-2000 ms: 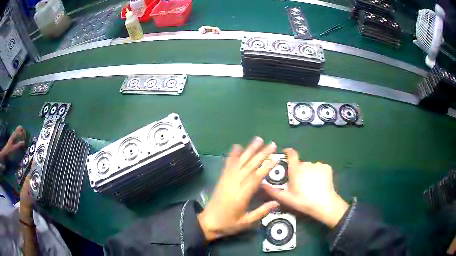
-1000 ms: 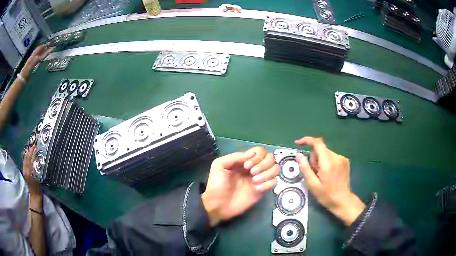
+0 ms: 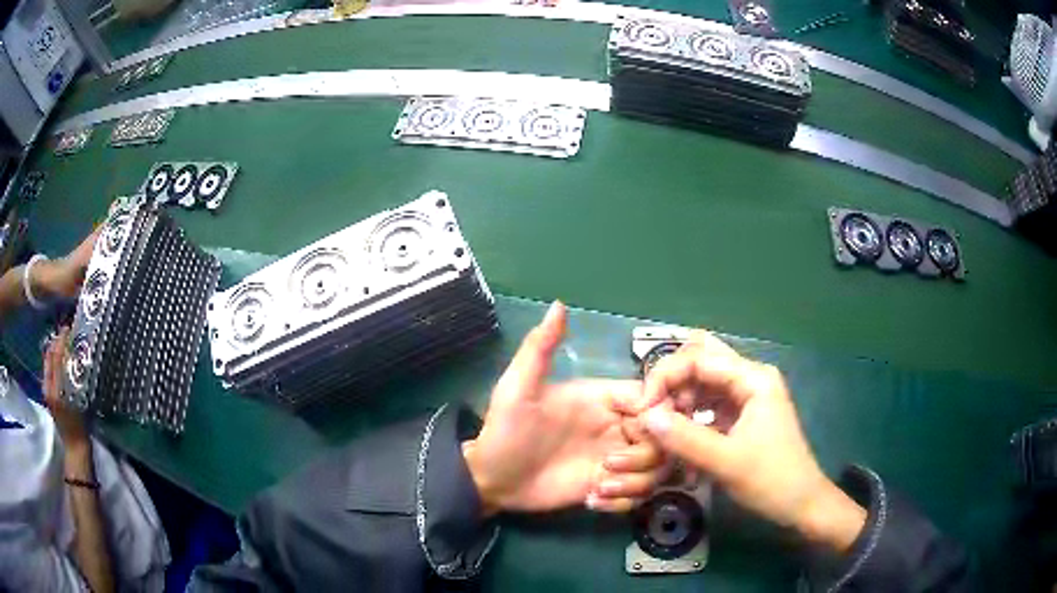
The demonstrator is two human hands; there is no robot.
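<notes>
A three-ring plate (image 3: 669, 554) lies lengthwise in front of me, with black rings in its end seats; my hands cover its middle. My left hand (image 3: 568, 446) is palm up over its left side, thumb apart, fingers partly curled. My right hand (image 3: 742, 434) is above the plate, its thumb and finger pinched at my left fingertips. Any small part between them is too hidden to tell. A plate stack (image 3: 325, 284) with a silver top and dark layered sides stands left of my hands.
A second plate stack (image 3: 707, 87) stands on the metal strips (image 3: 336, 85). One plate with black rings (image 3: 902, 242) lies right; a silver plate (image 3: 489, 125) lies ahead. At left, another person's hands are at a leaning stack (image 3: 145, 319). A white ribbed object (image 3: 1032, 75) is far right.
My left hand has turned palm up and spread its thumb. My right fingertips have moved left to meet it, covering the plate's middle. The loose plates on the green surface have shifted right.
</notes>
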